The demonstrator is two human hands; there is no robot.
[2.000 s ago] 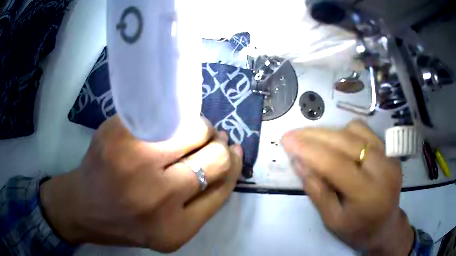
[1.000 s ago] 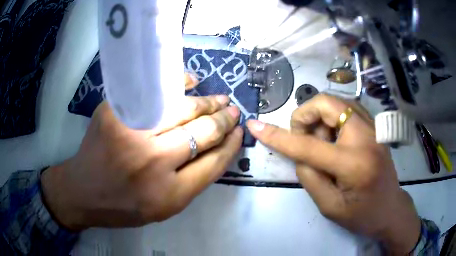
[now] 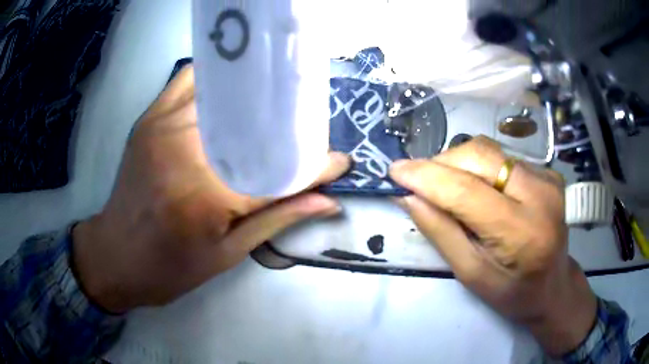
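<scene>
The navy patterned fabric piece (image 3: pixel 359 131) lies at the sewing machine's round plate (image 3: pixel 425 128), its right edge by the presser foot (image 3: pixel 398 124). My left hand (image 3: pixel 188 192) grips the piece's near edge between thumb and fingers; part of the hand is hidden behind the white lamp (image 3: pixel 245 92). My right hand (image 3: pixel 491 206), with a gold ring, pinches the near right corner of the piece between thumb and fingertips. Glare from the lamp hides the left part of the cloth and the area behind it.
A dark cloth pile (image 3: pixel 43 92) lies at far left. The white ribbed knob (image 3: pixel 588 204) is at right, beside dark-handled snips (image 3: pixel 623 231) and a yellow tool (image 3: pixel 641 236). A small black scrap (image 3: pixel 375 244) and a dark strip (image 3: pixel 352 255) lie near the table's front edge.
My left hand has gone from lying flat on the cloth to gripping its near edge. My right hand has gone from pointing at the corner to pinching it. The whole view has shifted slightly.
</scene>
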